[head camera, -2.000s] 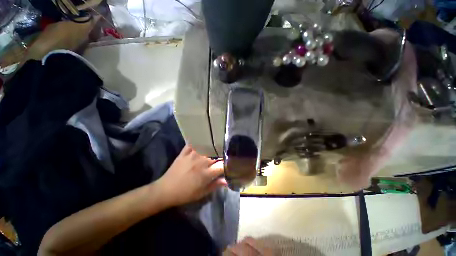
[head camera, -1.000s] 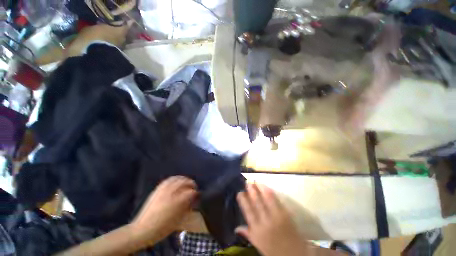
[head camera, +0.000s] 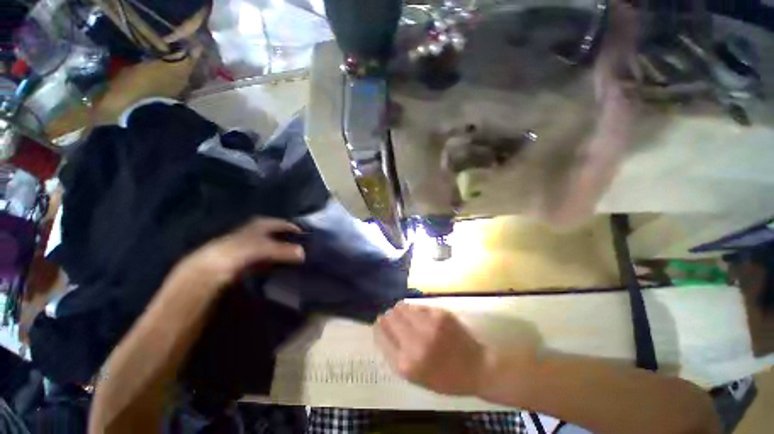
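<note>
The black and grey garment (head camera: 161, 178) is heaped left of the sewing machine head (head camera: 501, 119). A flap of it, dark with a pale grey area, stretches to the lit needle area (head camera: 440, 246). My left hand (head camera: 263, 244) lies on the flap, fingers bent; whether it grips cloth is unclear. My right hand (head camera: 429, 343) is curled at the flap's front right corner, its fingertips hidden; I cannot tell how firmly it holds the cloth. The presser foot is lost in the glare.
Green snips (head camera: 696, 272) lie on the bed at right. A black strap (head camera: 635, 297) crosses the bed. A pearl bead cluster (head camera: 439, 38) and pink cloth (head camera: 598, 127) are on the machine head. A dark green post (head camera: 363, 30) stands above. Clutter fills the back left.
The garment flap has been spread toward the needle, showing its grey area. My left hand has moved up and left onto it. My right hand has gone from spread fingers to curled.
</note>
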